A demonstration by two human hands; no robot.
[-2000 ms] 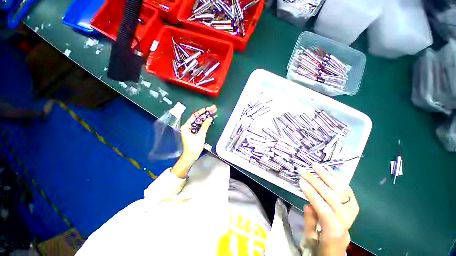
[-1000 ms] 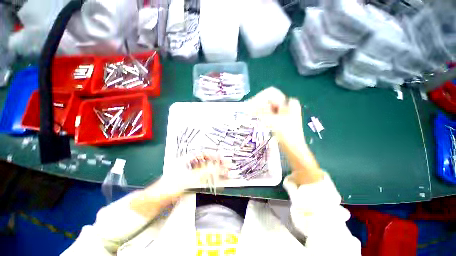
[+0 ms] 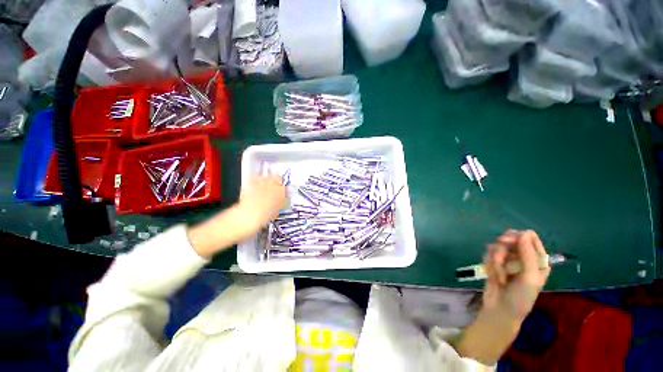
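A white tray [image 3: 408, 218] lies in front of me, heaped with thin silver tubes [image 3: 327, 207]. My left hand [image 3: 265, 197] is over the tray's left side, fingertips down at the tubes. Whether it grips any is hidden. My right hand [image 3: 517, 267] is right of the tray above the bench's front edge, its fingers around a slim tool [image 3: 474, 272] with a dark left end and a pointed right end. A tagged sample part [image 3: 474, 170] lies alone on the green bench, right of the tray.
A clear plastic box [image 3: 318, 107] with tubes stands behind the tray. Red bins [image 3: 215, 174] with metal parts, a blue bin [image 3: 33, 156] and a black flexible arm [image 3: 65, 138] are at left. Cloudy boxes [image 3: 538, 51] line the back. A red stool [image 3: 603, 338] is at lower right.
My right hand has moved from the tray's back right corner to the bench's front right, and the slim tool now shows in it. My left hand has moved up and left within the tray.
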